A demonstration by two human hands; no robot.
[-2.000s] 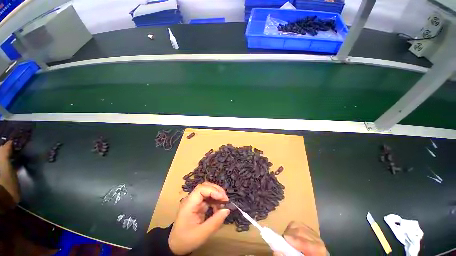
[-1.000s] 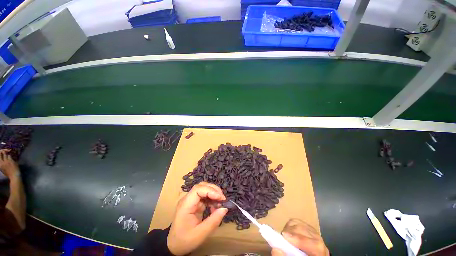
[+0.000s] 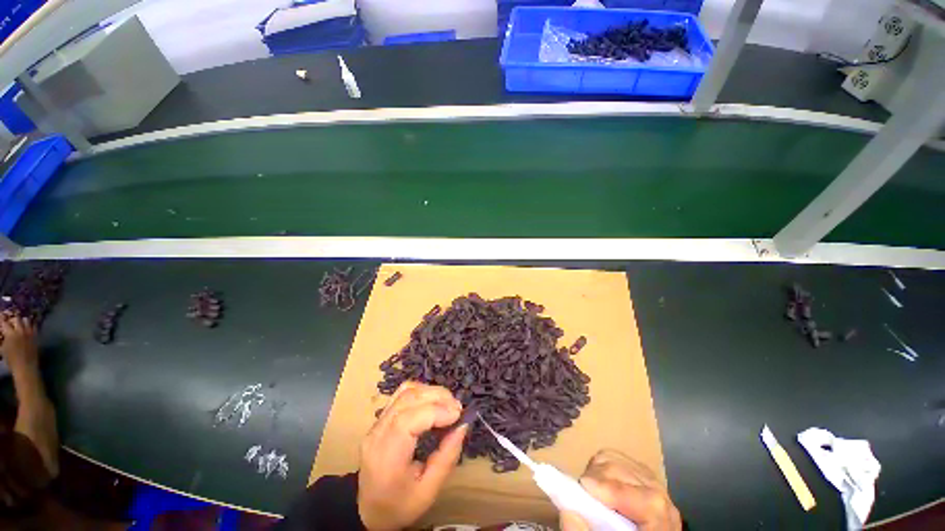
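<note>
A large heap of small dark moulded parts (image 3: 508, 353) lies on a tan cardboard sheet (image 3: 606, 311). My left hand (image 3: 409, 456), bare, is at the heap's near left edge and pinches one dark part between thumb and fingertips; the fingers partly hide it. My right hand (image 3: 627, 493), bare and cut off by the lower edge, holds a white needle-tip bottle (image 3: 565, 490). The bottle points up and left, its thin tip at the part in my left hand. Whether the tip touches the part is too small to tell.
Small clusters of dark parts (image 3: 205, 307) and silver-white slivers (image 3: 240, 404) lie left. A yellow strip (image 3: 790, 472) and crumpled white wipe (image 3: 845, 467) lie right. The green belt (image 3: 435, 187) runs beyond, with a blue bin (image 3: 596, 78) behind. Another person's arm (image 3: 33, 394) is far left.
My left hand has turned slightly, and the part in its fingertips is angled more upward. My right hand and the bottle have hardly moved. The other person's arm at far left has shifted.
</note>
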